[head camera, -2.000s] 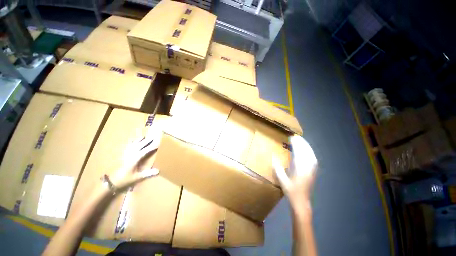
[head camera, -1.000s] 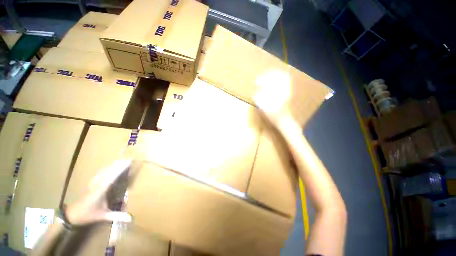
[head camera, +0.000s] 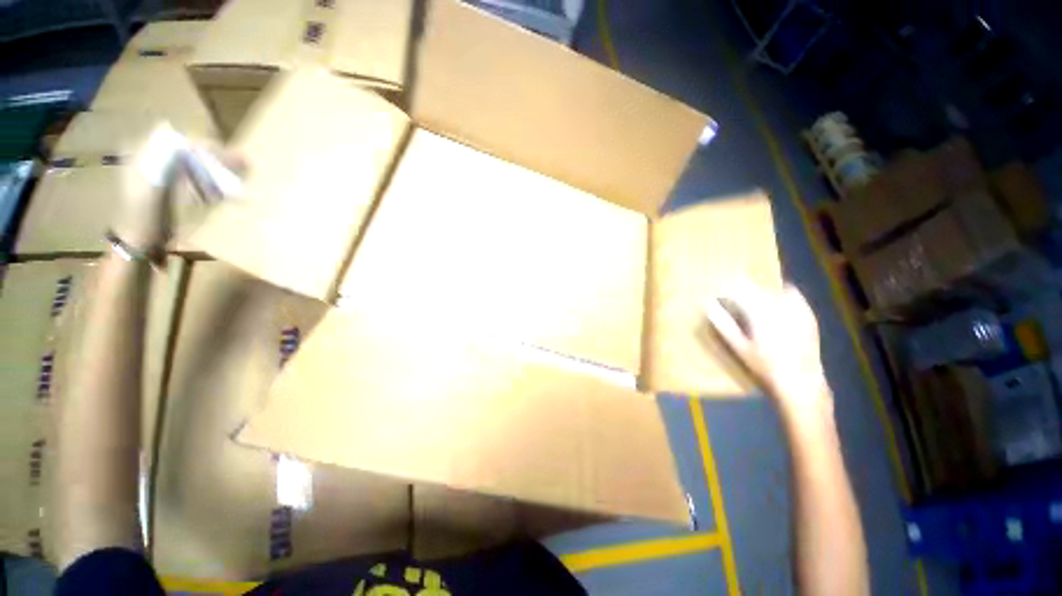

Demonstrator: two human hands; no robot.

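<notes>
An open carton [head camera: 501,250] stands in front of me with its four flaps folded outwards. A bright, overexposed flat surface fills its opening; I cannot tell whether it is a divider or a tray. My right hand [head camera: 763,338] is at the right flap [head camera: 710,256], with the fingers bent over it. My left hand [head camera: 175,175] is blurred beside the left flap [head camera: 309,175]; something white shows on its fingers, and whether it touches the flap is unclear. The near flap [head camera: 466,419] hangs towards me and the far flap [head camera: 559,105] stands up.
Closed cartons with printed tape [head camera: 221,442] lie left of and below the open one. Another closed carton [head camera: 309,35] is at the back. Grey floor with yellow lines [head camera: 710,489] runs on the right. Brown cartons [head camera: 932,233], white rolls [head camera: 841,151] and a blue pallet [head camera: 990,536] stand far right.
The carton's side flaps have opened outwards, left and right, and the near flap has folded down. My right hand has moved from the far flap to the right flap. My left hand has moved up and away.
</notes>
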